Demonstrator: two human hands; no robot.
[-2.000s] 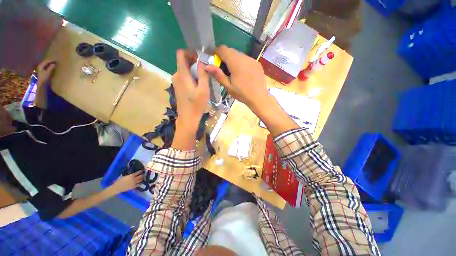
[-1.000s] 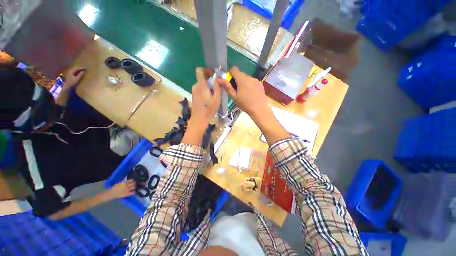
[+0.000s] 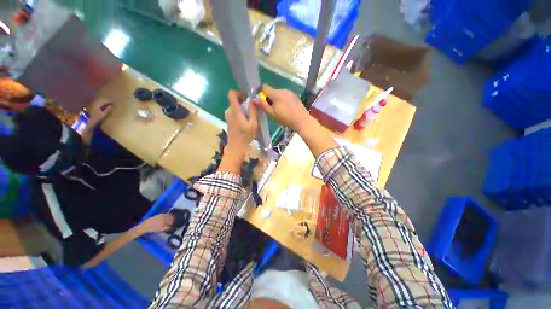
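My left hand (image 3: 240, 124) and my right hand (image 3: 285, 107) are raised together in front of a grey metal post (image 3: 235, 45). The left fingers pinch a small grey-white piece (image 3: 246, 106) against or just before the post. The right thumb and fingers close on a small yellow thing (image 3: 262, 96) beside it. The fingertips nearly touch. The fingers hide most of both things, and I cannot tell exactly what they are.
Black pieces (image 3: 219, 158) lie left of the post. The bench (image 3: 281, 226) bears a red booklet (image 3: 334, 223), white paper, a box (image 3: 341, 99) and a red-white bottle (image 3: 370, 114). A green conveyor (image 3: 157, 66) runs behind. A person (image 3: 66, 187) handles black rings at left.
The view has shifted, so the bench and conveyor sit a little differently. Both hands stay together at the post, still on the grey-white piece and the yellow thing. The other person's hand has moved slightly among the rings.
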